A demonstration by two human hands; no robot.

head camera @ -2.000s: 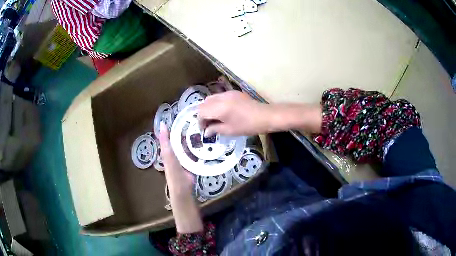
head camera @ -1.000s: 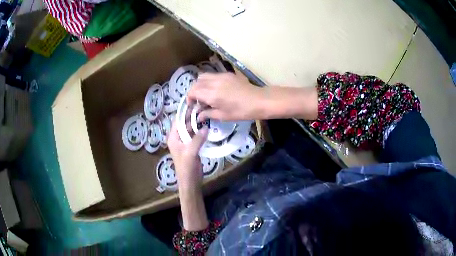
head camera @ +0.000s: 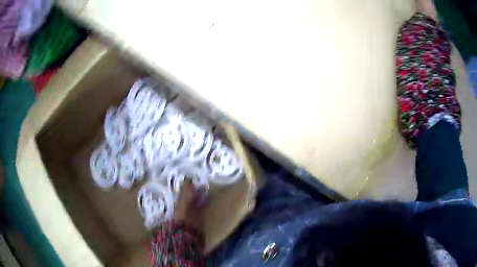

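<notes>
Several white slotted discs (head camera: 170,138) lie heaped in the open carton (head camera: 31,161). The picture is blurred. My left hand (head camera: 189,204) is down inside the carton at the near side of the heap, by a white disc (head camera: 183,180). Its fingers are blurred, so I cannot tell if they grip that disc. My right arm, in a flowered sleeve (head camera: 426,78), reaches up over the right side of the bench. Only a bit of skin shows past the cuff, and my right hand is cut off by the top edge.
The tan cardboard-covered bench (head camera: 293,88) fills the upper middle, its edge running beside the carton. A tiny dark mark (head camera: 212,25) shows on it. Part of a person in pink and green clothing (head camera: 55,41) is at the upper left. Green floor shows at the left.
My hands have moved apart from the disc they held together. My left hand has gone down among the discs; my right arm has swung up and right. The view has shifted.
</notes>
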